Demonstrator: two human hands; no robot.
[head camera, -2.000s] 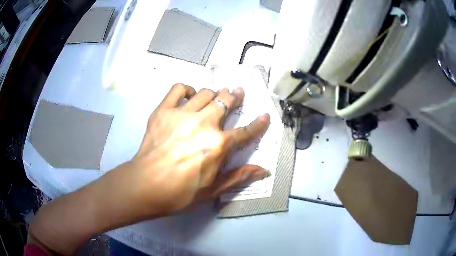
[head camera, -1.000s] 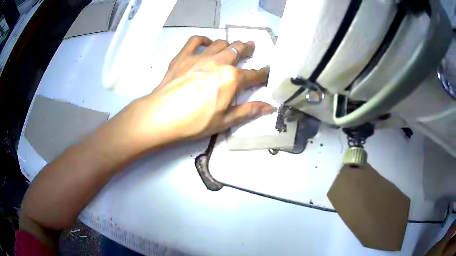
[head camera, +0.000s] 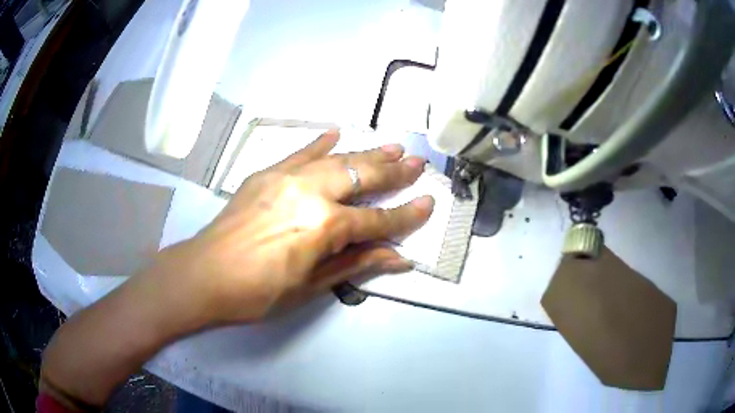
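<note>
The white template (head camera: 270, 153) lies on a grey-beige ribbed fabric piece (head camera: 458, 242), which shows as a border around it. Together they lie slantwise across the machine bed, the right edge at the dark presser foot (head camera: 463, 179). My left hand (head camera: 302, 222), with a ring, lies flat on the template, fingers apart and pointing right, pressing down and gripping nothing. It hides the middle of the template. My right hand is not in view.
The off-white machine head (head camera: 516, 97) fills the upper right, its tension knob (head camera: 583, 240) below. A brown flap piece (head camera: 616, 323) lies right of the needle. Grey pieces lie left (head camera: 109, 222) and upper left (head camera: 125, 121). The white lamp (head camera: 189, 81) hangs above the upper-left piece.
The template and fabric have turned under my left hand, from upright along the foot to lying slantwise leftward. My hand has moved down since one second ago. Upper-left pieces now lie lower and closer.
</note>
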